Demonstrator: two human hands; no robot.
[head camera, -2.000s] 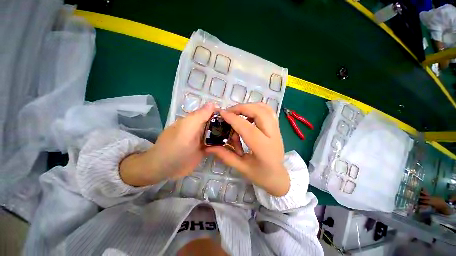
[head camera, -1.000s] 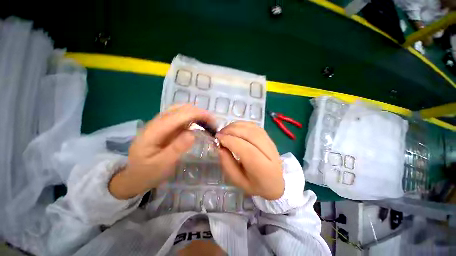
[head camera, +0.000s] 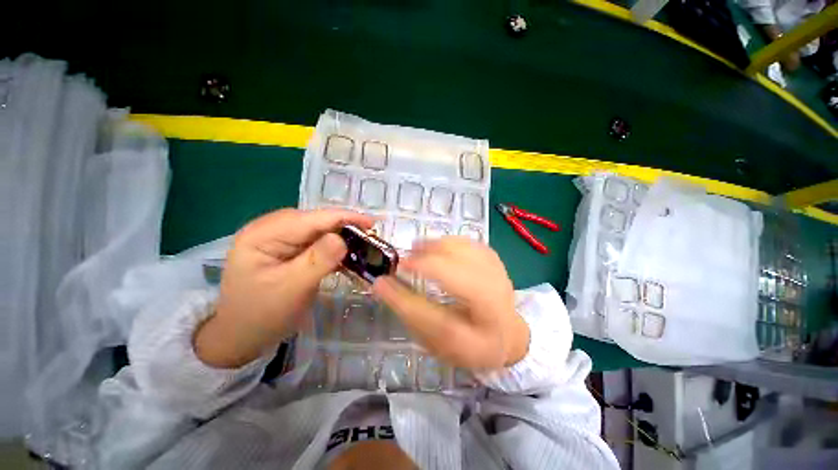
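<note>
A dark, glossy watch body with a rose-gold rim is held tilted over the middle of the tray. My left hand grips its left end between thumb and fingers. My right hand is at its right end, slightly blurred, thumb and fingers apart around the edge; whether it grips is hard to tell. Below lies a clear blister tray with rows of rounded-square pockets, thin metal frames showing in them. My hands hide the tray's middle.
Red-handled cutters lie right of the tray. Further right is a second tray partly under a white sheet. Whitish translucent stacked material stands at left. Beyond the yellow tape, small dark units sit on the green belt. Another worker's sleeve shows top right.
The watch body, mostly hidden by my fingers a second ago, now shows its dark face, tilted. My right hand has opened somewhat. Small units on the belt have shifted right.
</note>
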